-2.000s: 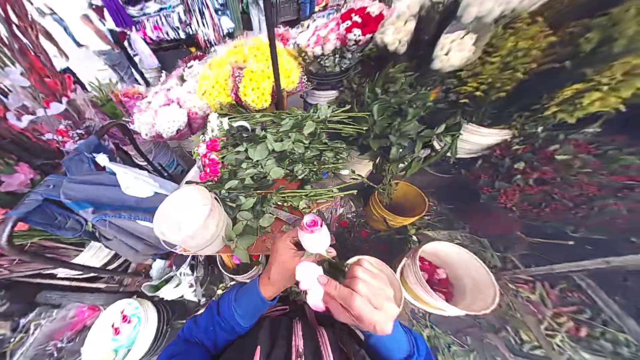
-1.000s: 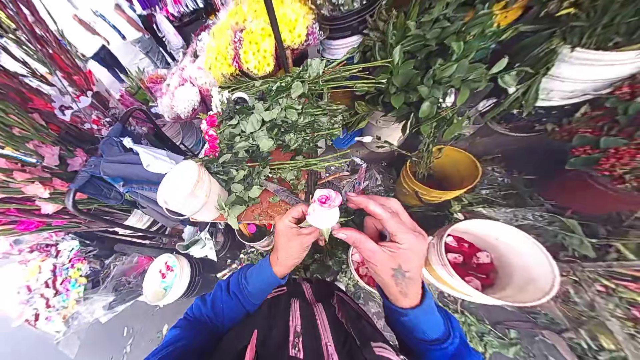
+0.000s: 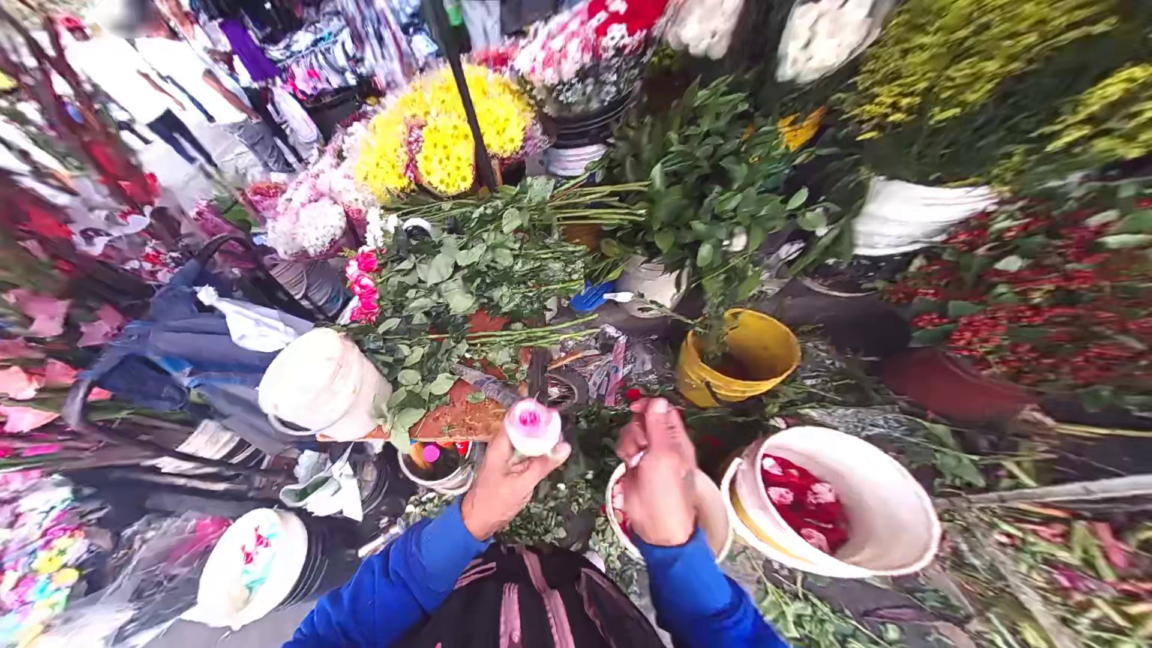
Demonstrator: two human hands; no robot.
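Note:
My left hand [image 3: 511,479] holds a white rose with a pink centre [image 3: 533,427], its bloom facing up between thumb and fingers. To the right, apart from the rose, my right hand [image 3: 660,475] is blurred with its fingers curled; a small pale bit shows at the fingers, perhaps a petal. It is over a white bucket [image 3: 717,520] with reddish petals inside. Beside that stands a larger white bucket [image 3: 886,486] holding red and pink petals [image 3: 804,504]. Beyond the left hand, leafy cut rose stems [image 3: 486,261] lie across a reddish-brown board [image 3: 459,416].
A yellow bucket [image 3: 751,355] stands beyond my right hand. A white bucket [image 3: 322,382] sits at the board's left edge, near pink roses [image 3: 363,286]. Yellow daisies [image 3: 450,126] are behind. Plant cuttings [image 3: 819,619] litter the ground at lower right. People [image 3: 193,76] are at far upper left.
My right hand was at the rose one second ago and is now apart from it, over the petal bucket. The rose shows fewer spread outer petals than two seconds ago.

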